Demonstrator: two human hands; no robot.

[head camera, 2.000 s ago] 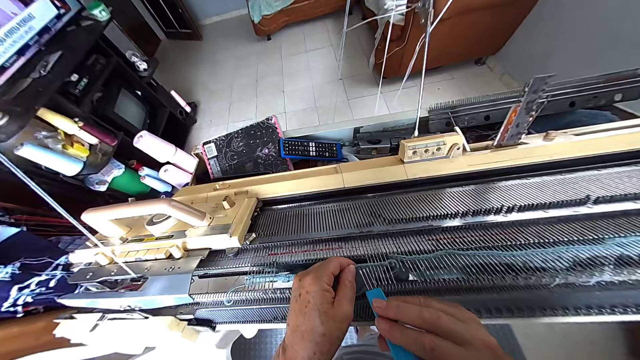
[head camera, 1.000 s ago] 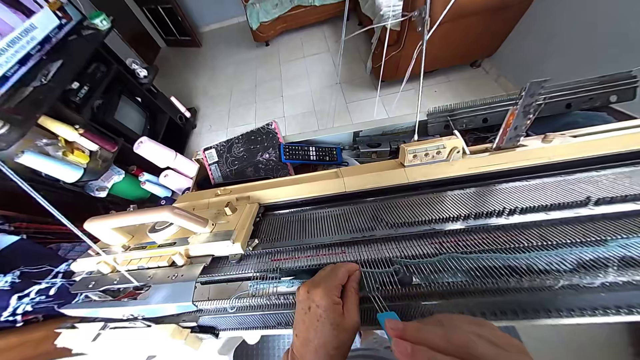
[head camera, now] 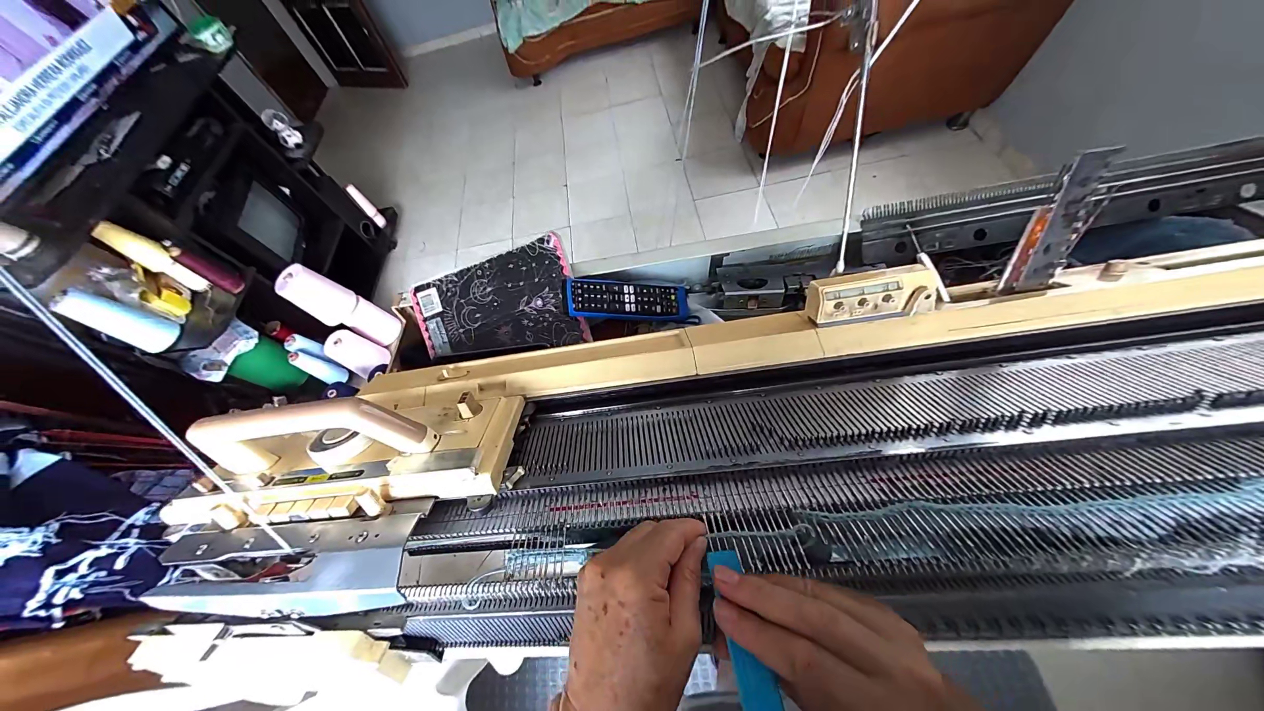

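Note:
A knitting machine with two needle beds [head camera: 671,425] spans the view. My left hand [head camera: 637,607] rests on the front bed with fingers curled, thumb and index at the needles; whether it pinches anything is hidden. In my right hand [head camera: 820,632] is a blue-handled transfer tool [head camera: 746,632], its tip hidden at the needles beside my left thumb. Light blue yarn [head camera: 987,507] runs along the needles to the right, and a short piece of light blue knitting [head camera: 543,563] lies left of my left hand. The cream carriage [head camera: 346,454] sits at the left of the beds.
Behind the machine lie a black patterned notebook [head camera: 504,296] and a remote control in a blue case [head camera: 627,299]. Yarn cones [head camera: 316,296] stand at the left near a black shelf. A tension mast [head camera: 857,148] rises behind the cream rail. Dark fabric [head camera: 69,553] lies at far left.
The blue tool has swung in my right hand: a second ago its metal prongs showed, and now its handle end is up by my left thumb. My left hand stays at nearly the same place.

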